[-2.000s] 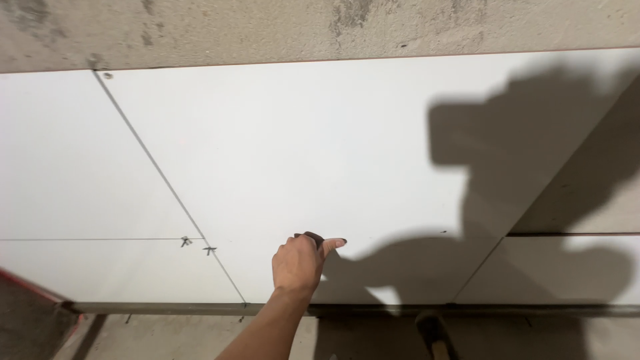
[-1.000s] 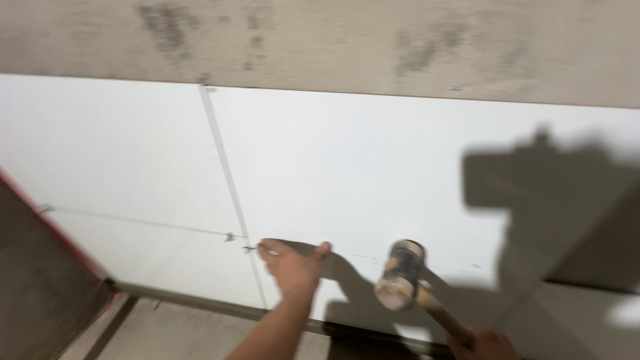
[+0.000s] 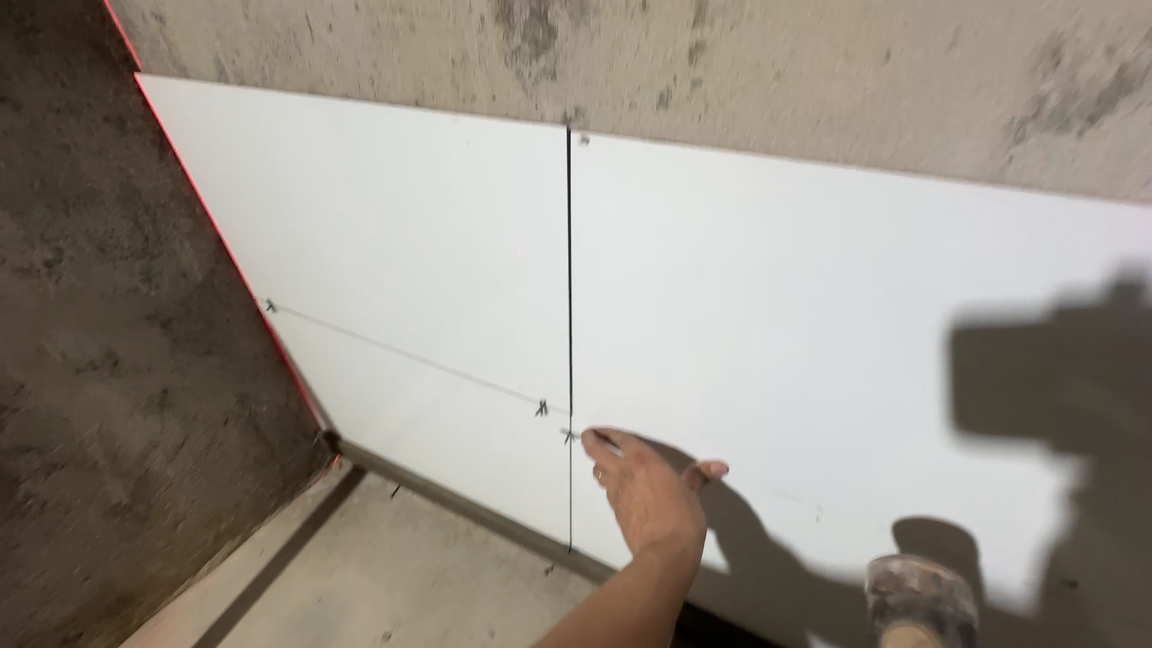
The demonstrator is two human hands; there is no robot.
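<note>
My left hand rests against a white wall panel, its fingertips just right of the dark vertical joint and a small pencilled cross mark. The thumb points out to the right. A second white panel lies left of the joint, with a thin pencil line and small marks across it. At the lower right a mallet with a worn, stained head shows near the panel; its handle runs out of the picture. My right hand is out of view.
Bare concrete wall rises above the panels. A dark side wall stands at the left, with a red laser line along the corner. Below the panels runs a narrow strip above the concrete floor. My shadow falls on the right panel.
The view has shifted left toward the corner. My right hand, seen with the mallet one second ago, has dropped out of the picture. The left hand has moved closer to the vertical joint since two seconds ago.
</note>
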